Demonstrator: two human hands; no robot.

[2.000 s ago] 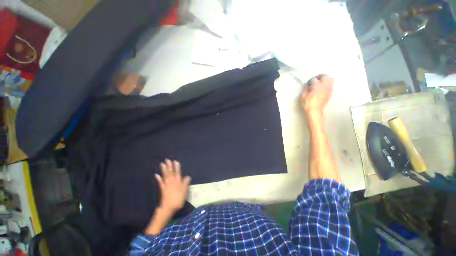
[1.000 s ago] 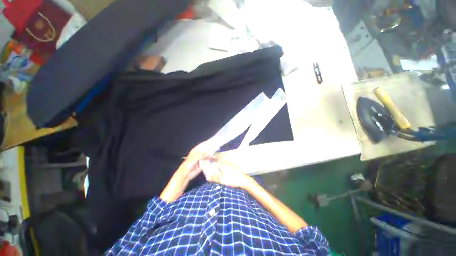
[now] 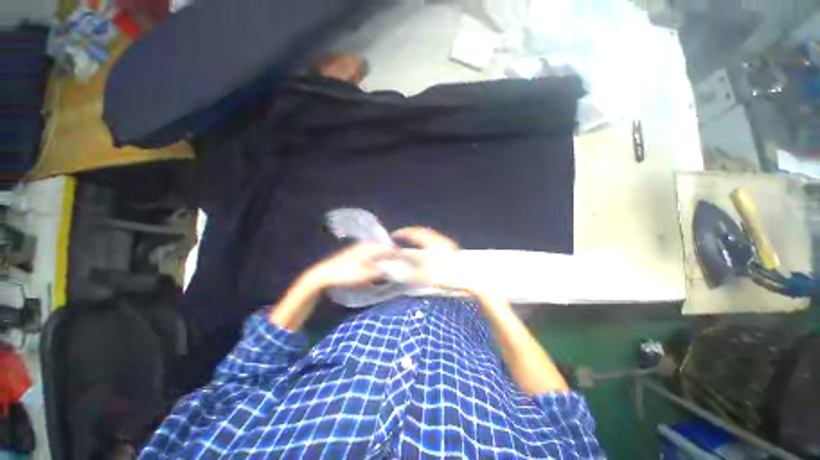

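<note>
The dark garment piece lies spread over the table, its lower edge near me. My left hand and my right hand are close together over this edge, both blurred. They hold a pale grey-white interfacing strip. One end curls up above my left hand, and another part loops below the hands near my shirt. The exact finger grip is hidden by blur.
The iron rests on a pale pad at the right. Small dark thread snips lie on the white table. A dark padded board stands over the upper left. A brown block is behind the cloth.
Both hands came together at the front edge with the strip. Since one second ago, the strip has been gathered in, no longer stretching up and right over the cloth. The view has shifted.
</note>
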